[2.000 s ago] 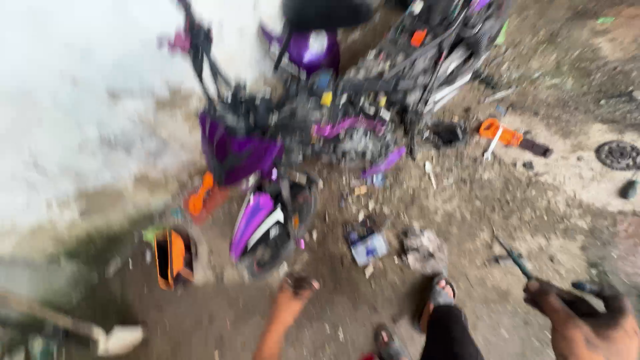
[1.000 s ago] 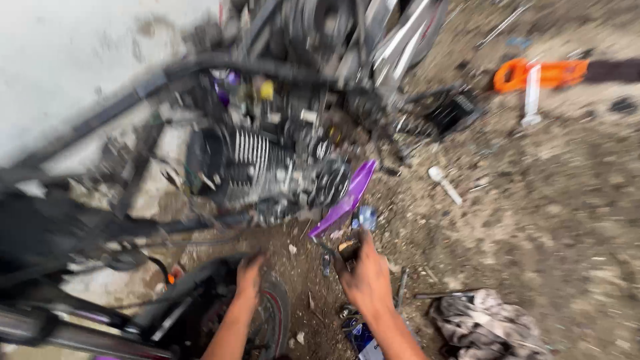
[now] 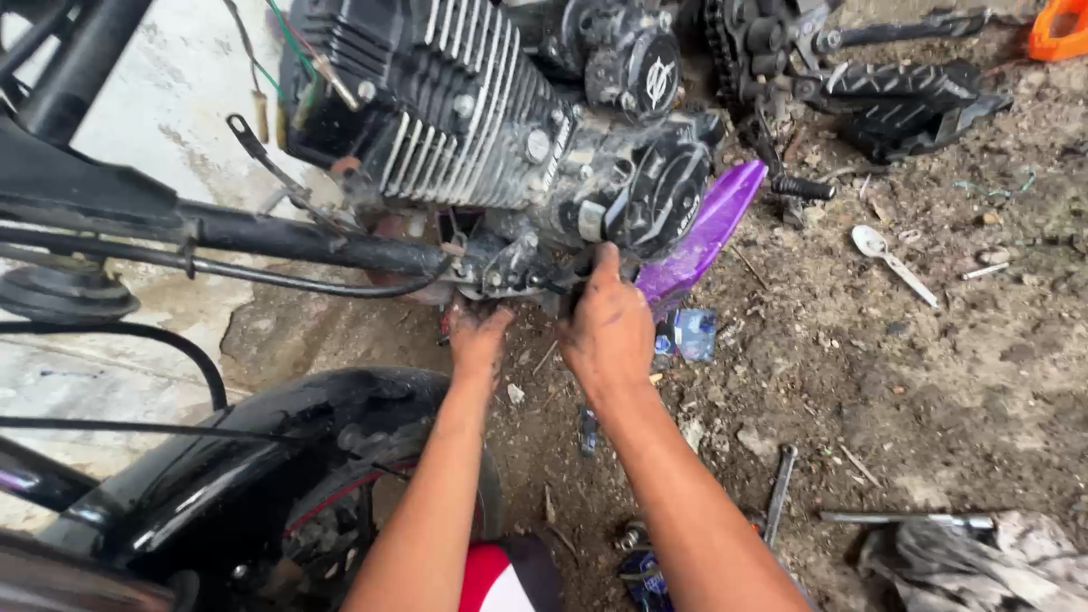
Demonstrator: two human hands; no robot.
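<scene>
A motorcycle engine (image 3: 476, 127) with metal cooling fins and a round black side cover (image 3: 671, 200) fills the upper middle. My left hand (image 3: 478, 331) reaches under the frame tube (image 3: 314, 246), its fingertips hidden beneath the engine mount. At the engine's lower edge, just below the side cover, is my right hand (image 3: 608, 327); its index finger points up and the other fingers are curled, but whether they hold anything is hidden. A purple plastic fairing panel (image 3: 710, 229) lies right beside that hand, with a blue packet (image 3: 695, 333) on the dirt below it.
A black front fender (image 3: 255, 459) and wheel stand at lower left. On the dirt at right are a white plastic spoon (image 3: 892, 263), a wrench (image 3: 779, 493), a metal rod (image 3: 909, 517) and a crumpled rag (image 3: 977, 561). A black footrest (image 3: 901, 106) and part of an orange object (image 3: 1058, 30) are at upper right.
The view has moved in close to the engine. Both hands, which were apart from the motorcycle two seconds ago, are now at the engine's lower edge.
</scene>
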